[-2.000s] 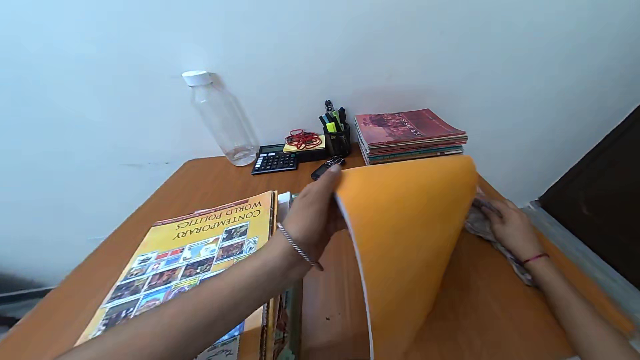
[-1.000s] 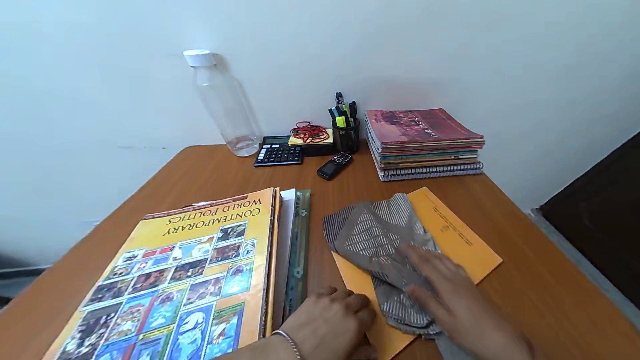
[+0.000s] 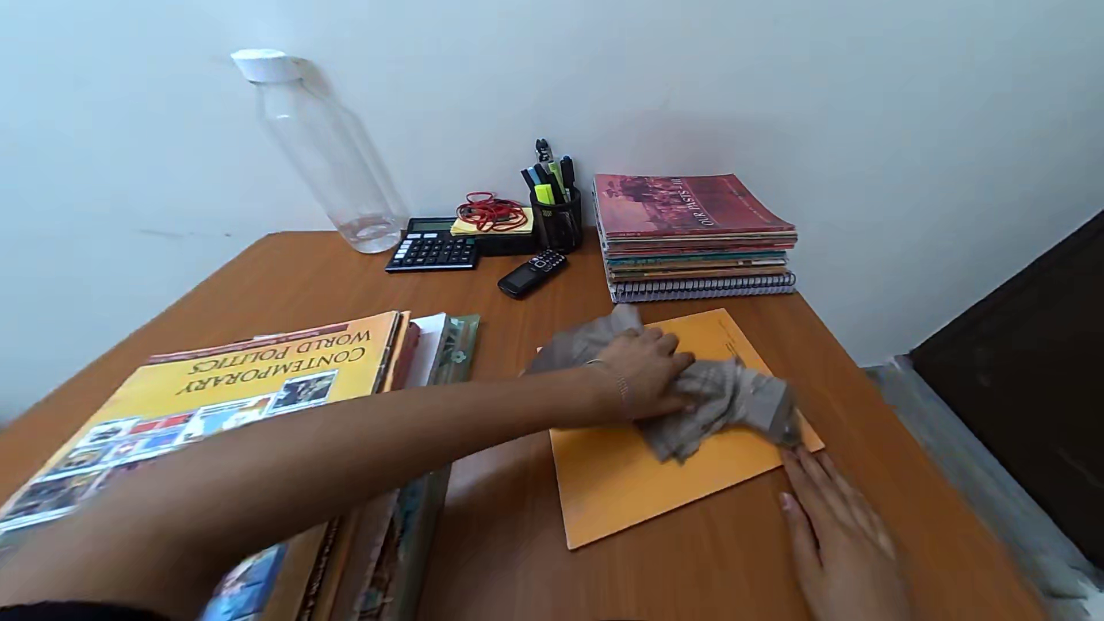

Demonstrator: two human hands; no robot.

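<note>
An orange book (image 3: 638, 483) lies flat on the wooden table, slightly turned. Across it is spread a crumpled grey patterned cloth (image 3: 724, 405). My left hand (image 3: 642, 371) presses on the cloth with its fingers bent over it; my forearm reaches in from the lower left above a pile of books. My right hand (image 3: 841, 526) rests with its fingers stretched out at the near right corner of the orange book, its fingertips by the end of the cloth.
At left lies a pile of books (image 3: 259, 362). Farther back stand a clear bottle (image 3: 328, 164), a calculator (image 3: 434, 250), red string (image 3: 492, 211) on yellow notes, a keypad phone (image 3: 532, 273), a pen holder (image 3: 559, 220) and a stack of books and notebooks (image 3: 699, 233).
The orange book was held up two seconds ago and now lies flat. Since one second ago my left hand has moved onto the cloth, and my right hand has moved off it to the book's corner.
</note>
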